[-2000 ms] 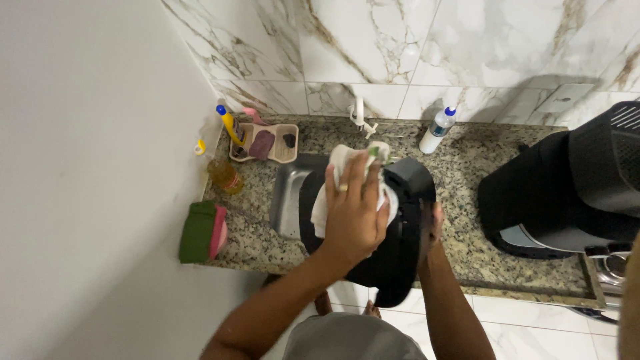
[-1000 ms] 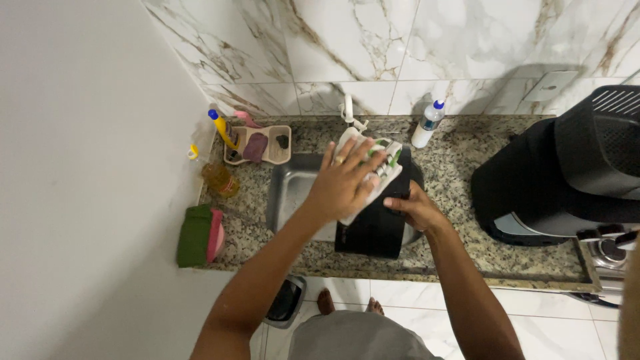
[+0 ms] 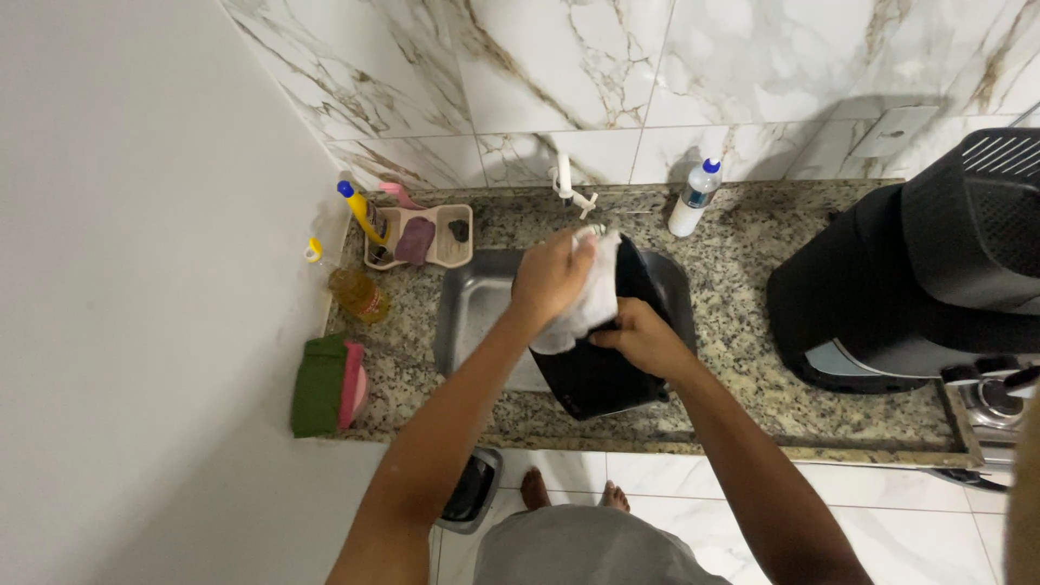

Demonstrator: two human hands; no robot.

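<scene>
Over the steel sink basin (image 3: 479,313) is a black basket or drawer (image 3: 605,382), tilted, its exact kind partly hidden by my hands. A white cloth (image 3: 597,292) with a bit of green print lies against its upper part. My left hand (image 3: 551,275) grips the cloth and presses it on the black piece. My right hand (image 3: 642,337) holds the black piece near its middle, just right of the cloth's lower end, thumb on top. A white tap (image 3: 569,183) is mounted on the wall behind.
Left of the sink stand a caddy (image 3: 451,258) with a purple sponge (image 3: 414,241) and yellow bottle (image 3: 363,213), an amber liquid bottle (image 3: 357,294) and green cloth (image 3: 318,386). Behind right is a blue-capped bottle (image 3: 695,197); at right, a black air fryer (image 3: 877,284). A bin (image 3: 471,491) is below.
The black piece has been turned and tilted over the sink. My left hand has gone from lying flat with spread fingers on the cloth to gripping it.
</scene>
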